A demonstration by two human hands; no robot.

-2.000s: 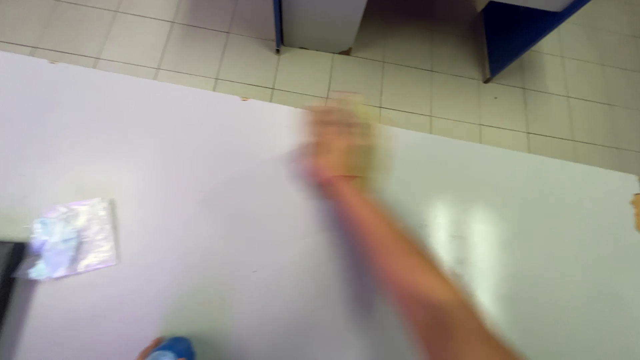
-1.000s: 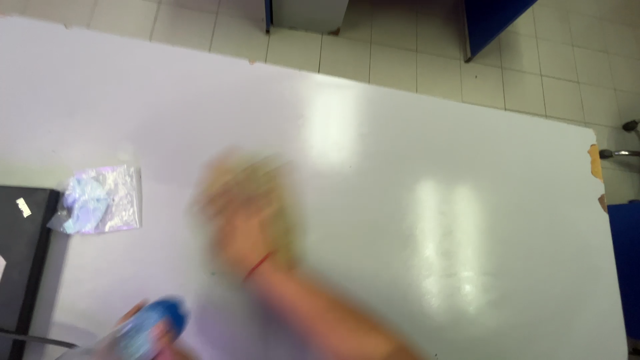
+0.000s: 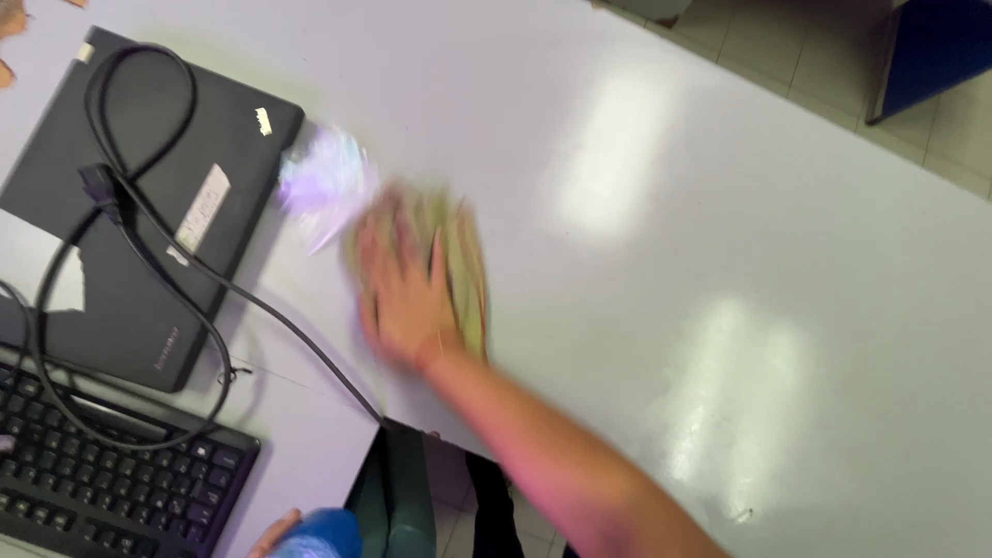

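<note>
My right hand (image 3: 407,291) presses flat on a yellowish-green cloth (image 3: 465,271) on the white tabletop (image 3: 535,325), its fingers blurred. Just past its fingertips lies a clear plastic packet (image 3: 329,182) with something pale blue in it, beside a closed black Lenovo laptop (image 3: 225,147). At the bottom edge my left hand (image 3: 275,535) is mostly out of view, its fingers around a blue-topped object (image 3: 329,535), probably a bottle.
A black power cable (image 3: 287,322) loops over the laptop and runs to the table's near edge. A black keyboard (image 3: 116,465) lies at the lower left. A green chair (image 3: 403,496) stands below the edge. A blue panel (image 3: 938,58) stands beyond the far edge.
The view has shifted left, bringing the laptop and keyboard in. My right hand has moved with the cloth from near the far edge to beside the plastic packet.
</note>
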